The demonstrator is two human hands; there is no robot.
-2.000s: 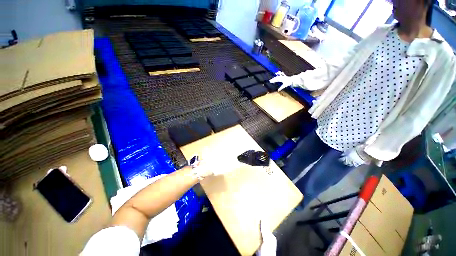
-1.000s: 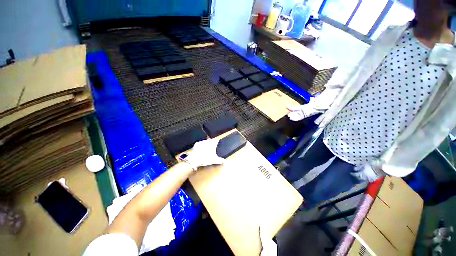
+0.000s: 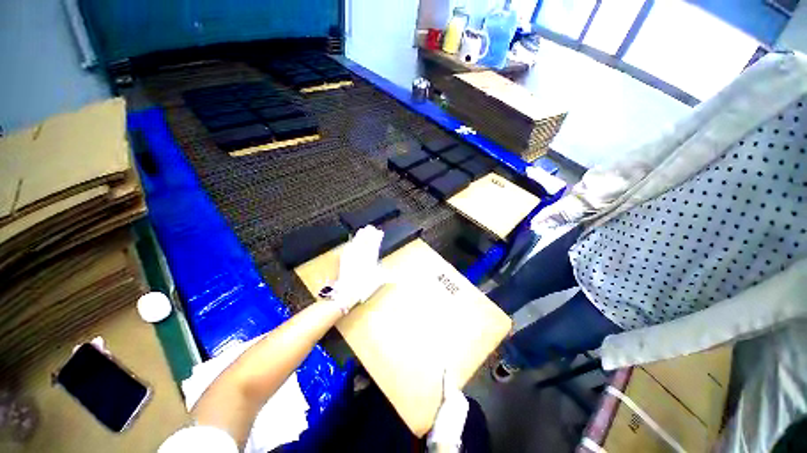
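A tan cardboard sheet [image 3: 425, 310] with printed marks lies in front of me, its far end over the mesh conveyor. Black boxes [image 3: 314, 241] lie in a small group at its far end. My left hand [image 3: 358, 270], in a white glove, is over the sheet's far end, against a black box [image 3: 400, 237] that it partly covers; its grip is hidden. My right hand [image 3: 449, 416], also gloved, is at the near edge of the sheet at the bottom of the picture, thumb on top, holding the edge.
The mesh conveyor [image 3: 301, 186] carries more black boxes [image 3: 248, 106] on cardboard. Blue film [image 3: 199, 230] covers its left rail. Cardboard stack [image 3: 62, 221], white disc [image 3: 154, 307] and smartphone [image 3: 103, 387] are at left. A person [image 3: 690, 212] stands at right beside another sheet [image 3: 495, 205].
My left hand has set the black box down from over the sheet to its far end, beside the others. The view has shifted. The person at right has come closer and leans across.
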